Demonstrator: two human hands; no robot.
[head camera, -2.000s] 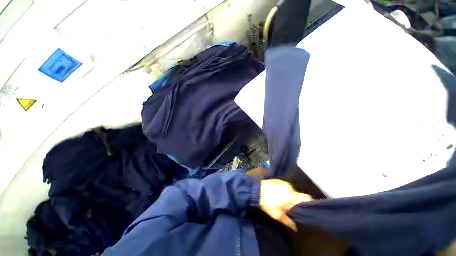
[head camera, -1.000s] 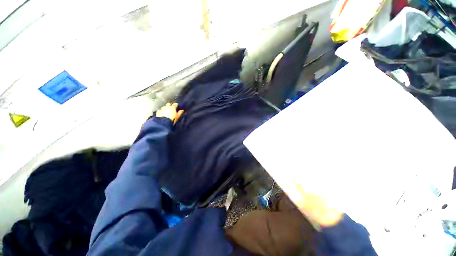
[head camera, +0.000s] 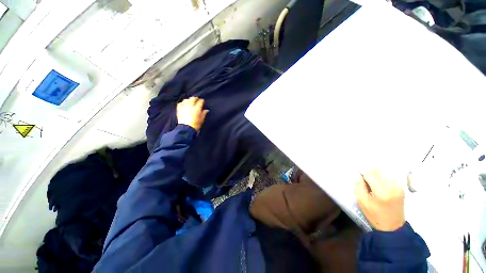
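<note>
A stack of dark navy garment pieces (head camera: 229, 112) lies beside the left corner of the white table (head camera: 341, 101). My left hand (head camera: 192, 112) is on top of the stack with its fingers curled on the cloth; whether it pinches a layer cannot be told. My right hand (head camera: 381, 200) rests on the white table near its front edge, with its fingers curled. No cloth shows in it, but its fingertips are washed out by glare.
A second dark navy heap (head camera: 101, 186) lies at the lower left, by the pale wall. Small snips (head camera: 467, 250) lie on the table at the lower right. A dark upright panel (head camera: 301, 32) stands behind the table. My brown-clad leg (head camera: 293, 208) is below the table edge.
The navy cloth held at the table two seconds ago is out of my hands. My left hand has moved onto the stack and slightly inward. My right hand, blurred before, now rests on the table.
</note>
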